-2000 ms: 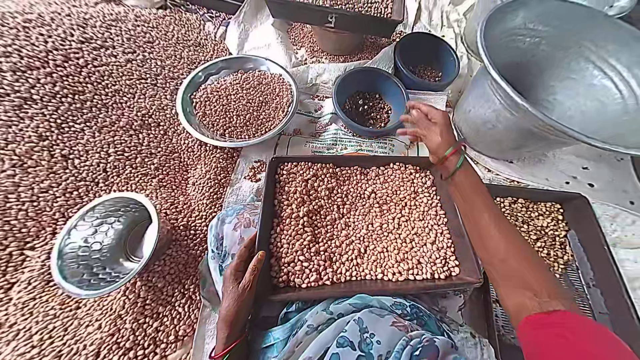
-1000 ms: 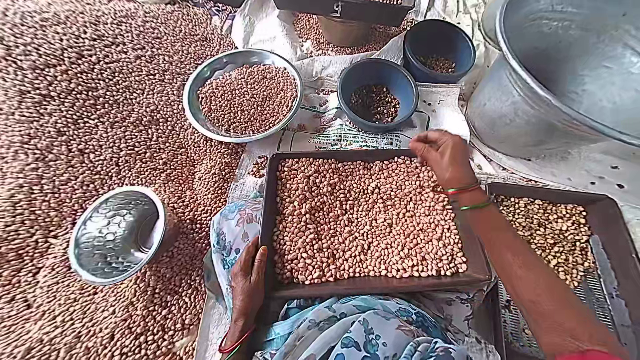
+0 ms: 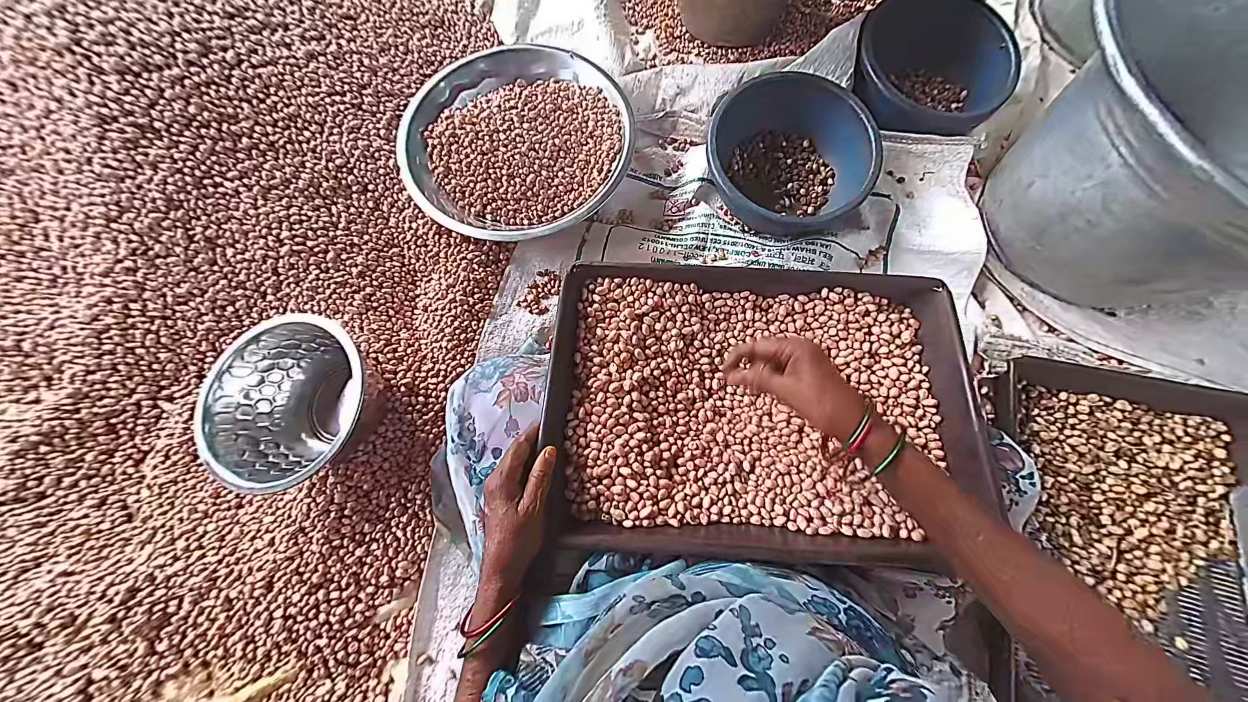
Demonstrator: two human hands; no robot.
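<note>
A dark rectangular tray [image 3: 751, 551] rests over my lap, filled with reddish-brown nuts or seeds [image 3: 653, 419]. My left hand [image 3: 517, 497] grips the tray's left wall, thumb near the rim and fingers along the outside. Over the middle of the tray is my right hand [image 3: 780, 375], its fingers bent and thumb close to the fingertips; whether something small is pinched there cannot be seen. Beyond the tray stand a blue bowl [image 3: 721, 185] with darker pieces inside and a steel bowl [image 3: 419, 180] of the same nuts.
A large heap of nuts [image 3: 244, 195] covers the left side, with an empty steel bowl [image 3: 278, 405] tilted on it. A second blue bowl [image 3: 985, 63] and a large metal tub [image 3: 1082, 195] stand at the upper right. Another tray [image 3: 1160, 385] of paler pieces lies at right.
My right hand has moved from the tray's far right corner to above the middle of the nuts. My left hand stays at the tray's left side.
</note>
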